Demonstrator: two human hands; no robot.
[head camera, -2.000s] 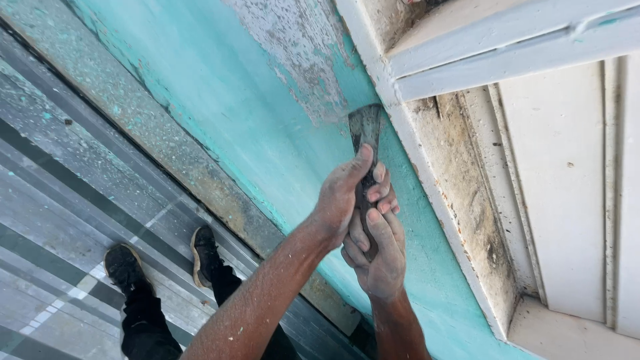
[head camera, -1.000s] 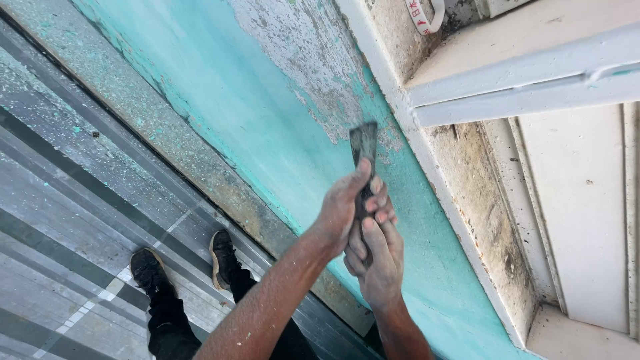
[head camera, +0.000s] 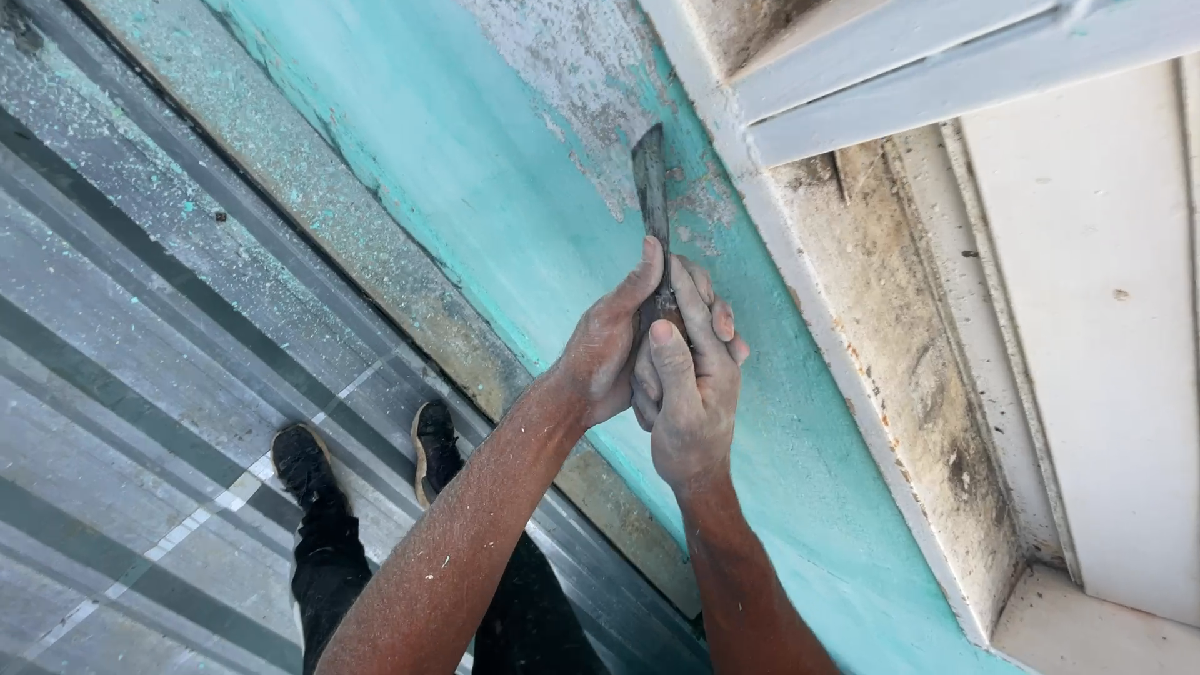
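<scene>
My left hand (head camera: 614, 342) and my right hand (head camera: 694, 366) are both closed around the handle of a paint scraper (head camera: 651, 187). Dust coats the fingers, and most of the handle is hidden by them. The scraper's dark, worn blade points up the view and lies at the turquoise painted wall (head camera: 487, 225). Beside the blade is a patch of bare, grey-white plaster (head camera: 581, 75) with ragged paint edges. Small bare spots show to the right of the blade.
A white window frame (head camera: 844, 375) with a dirty recess runs down the right. At left, a concrete ledge (head camera: 328, 216) and a ribbed metal surface (head camera: 141, 309) carry turquoise paint flakes. My feet in black shoes (head camera: 305, 464) are on the ribbed surface.
The bare area by the blade has grown since two seconds ago, with new spots near the window frame. Both hands keep their hold on the scraper, whose blade now tilts more to the left.
</scene>
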